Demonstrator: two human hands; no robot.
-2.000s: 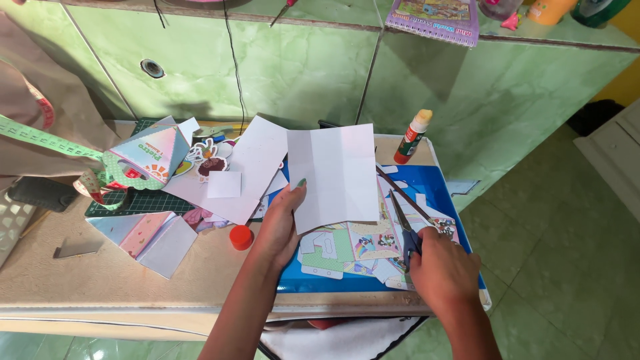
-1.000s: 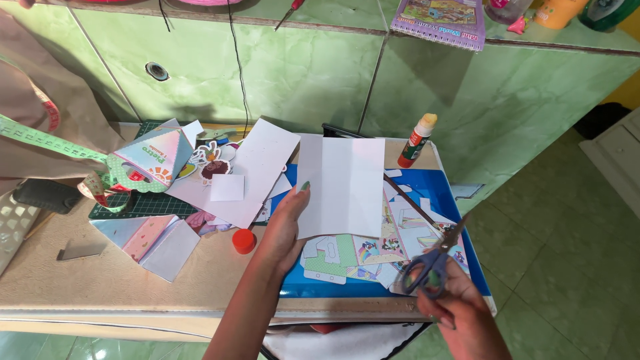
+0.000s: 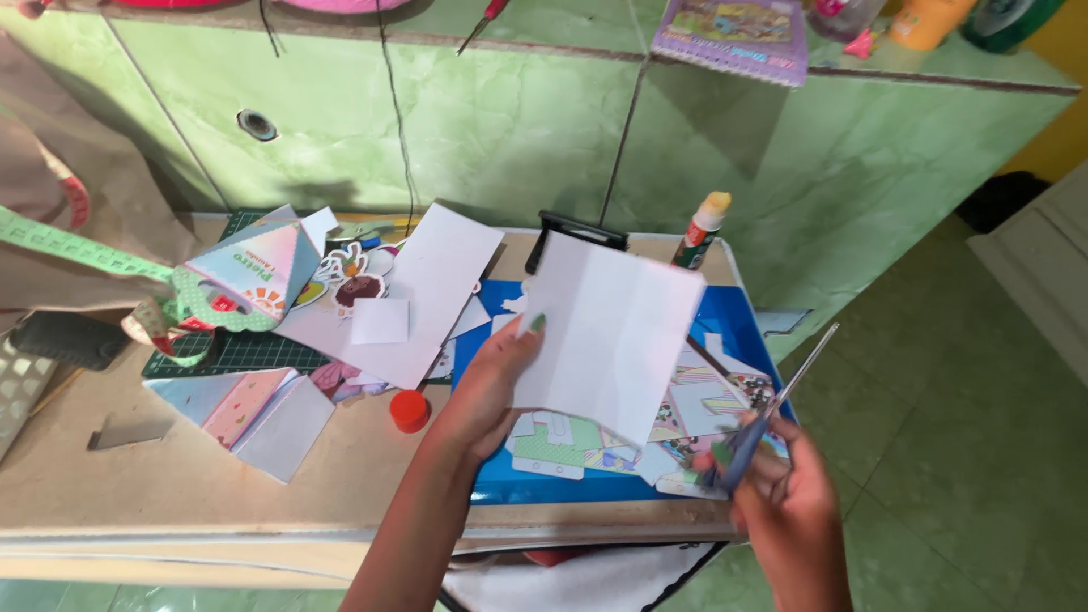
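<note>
My left hand (image 3: 493,382) grips a creased sheet of white paper (image 3: 608,340) by its left edge, with the thumb on top. In my right hand (image 3: 786,493) is a pair of scissors (image 3: 765,416), blurred, blades pointing up and right, apart from the paper. Beneath both hands lies a blue tray or folder (image 3: 527,491) with printed paper cutouts (image 3: 552,442) on it. An uncapped glue stick (image 3: 704,229) stands behind the sheet, and its red cap (image 3: 410,411) rests left of my left forearm.
To the left are a folded paper pyramid (image 3: 263,263), a folded patterned card (image 3: 246,421), a green cutting mat (image 3: 255,357), a small white square (image 3: 380,320) and a measuring tape (image 3: 76,242). A tiled ledge (image 3: 527,30) runs behind, holding a purple spiral notebook (image 3: 733,38).
The scissors have come away from the paper's right side and their blades have swung round to point up and right. The sheet, still in my left hand, has tilted.
</note>
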